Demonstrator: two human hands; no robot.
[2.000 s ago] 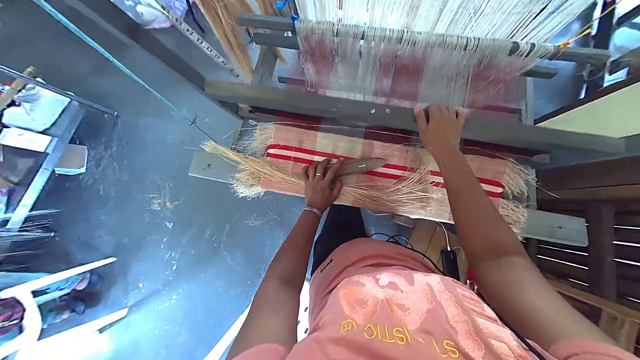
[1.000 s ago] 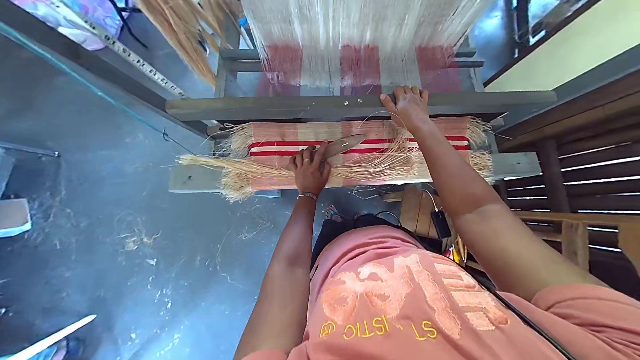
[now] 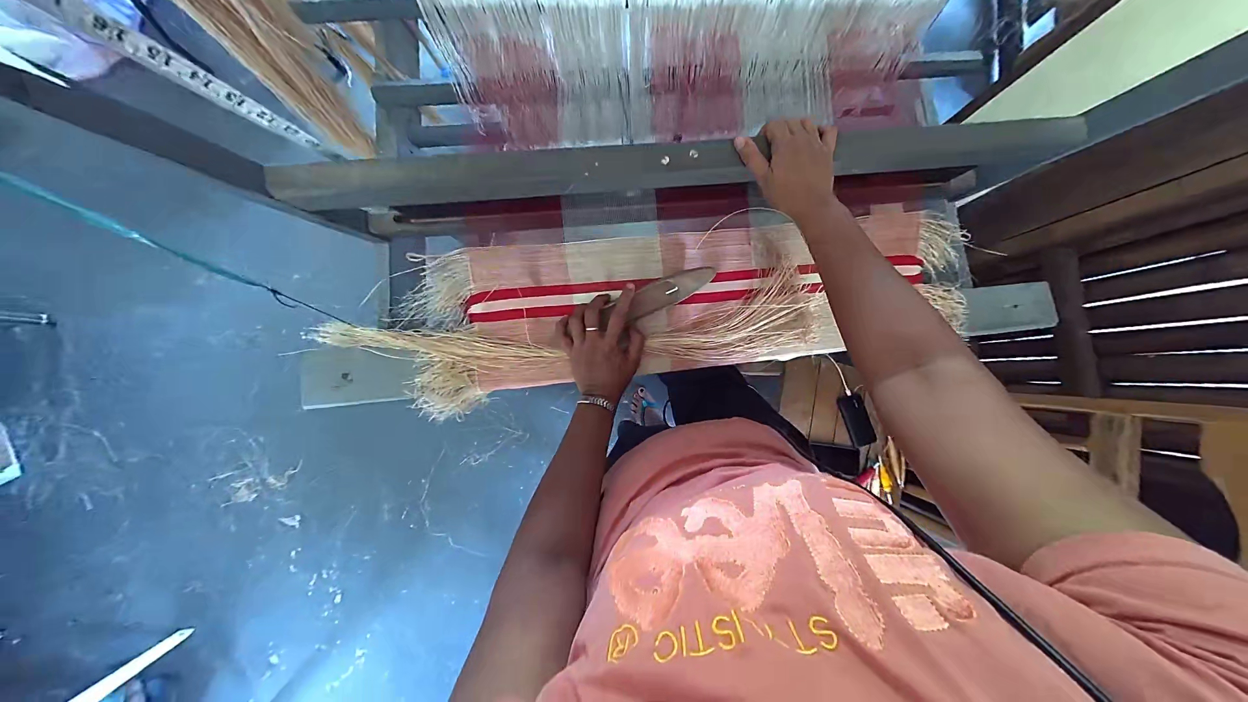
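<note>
My left hand (image 3: 603,341) rests on a wooden weaving shuttle (image 3: 673,294), its pointed end showing past my fingers. Beneath lies woven cloth (image 3: 517,265) with pink and pale bands and red stripes. A bundle of straw-coloured fibres (image 3: 419,343) runs across the cloth and passes by my left hand. My right hand (image 3: 795,161) lies over the grey wooden beam (image 3: 507,174) of the loom, fingers on its far side and thumb apart. Beyond it, white and pink warp threads (image 3: 624,68) stretch away.
A grey board (image 3: 1014,310) supports the cloth's near side. More long fibres (image 3: 283,68) hang at the upper left beside a measuring tape (image 3: 195,76). A teal cord (image 3: 127,232) crosses the left side. A slatted wooden wall (image 3: 1160,292) stands at the right.
My view has shifted a little. My left hand stays at the shuttle on the cloth, and my right hand stays at the beam.
</note>
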